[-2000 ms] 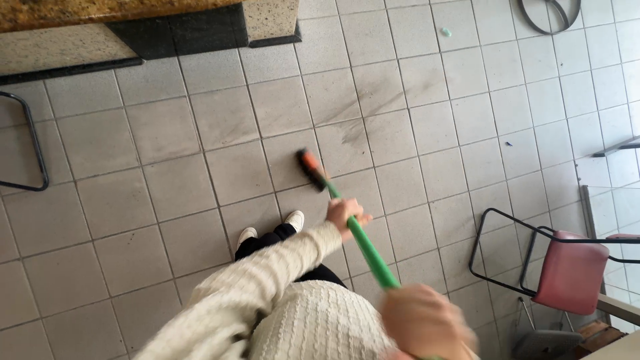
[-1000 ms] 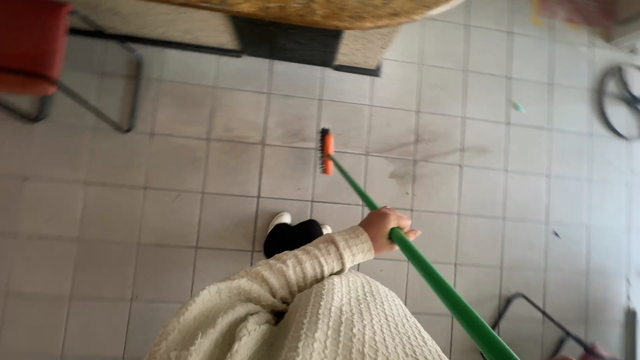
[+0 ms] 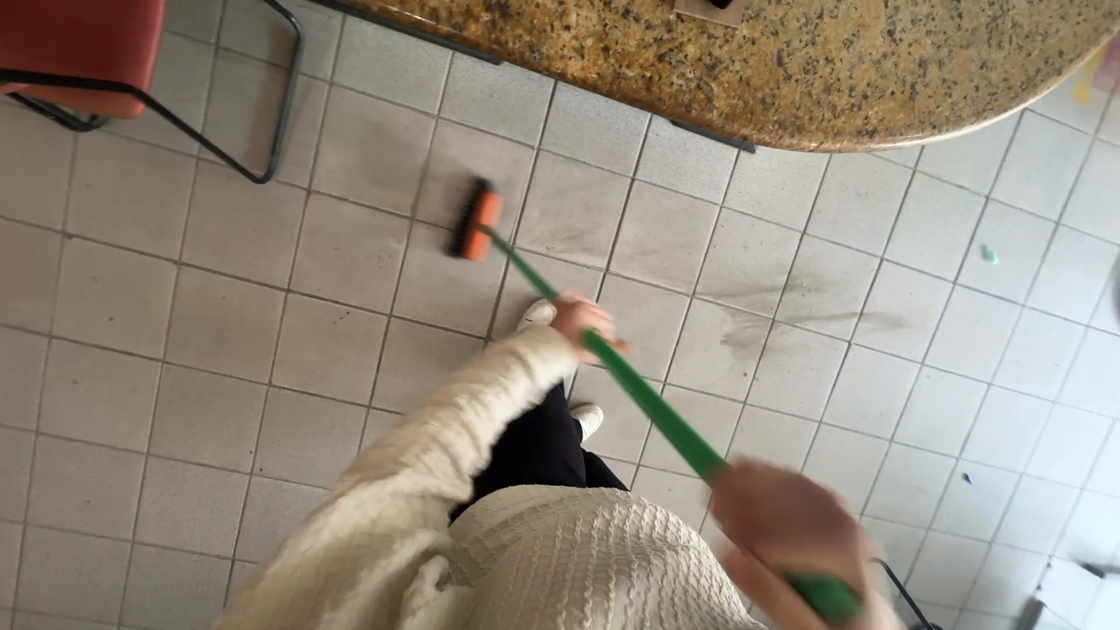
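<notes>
My left hand [image 3: 584,325] grips the green handle [image 3: 656,402] of a push broom partway down its length. Higher on the same handle, near its end, my right hand [image 3: 792,534] is closed around it, blurred. The broom's orange head [image 3: 483,226], with dark bristles on its left side, rests on the tiled floor [image 3: 341,350] ahead of and to the left of my white shoes [image 3: 588,420]. Dark smudges [image 3: 770,315] mark the tiles to the right of the handle.
A speckled brown granite counter [image 3: 700,79] with a rounded end spans the top. A red chair [image 3: 79,52] with a black tube frame stands at upper left. A small pale green bit [image 3: 990,254] and a small blue bit [image 3: 967,478] lie on the floor at right.
The broom head has moved left over the tiles, away from the dark smudges. My right hand, out of frame one second ago, is back in view on the handle. The view has shifted left.
</notes>
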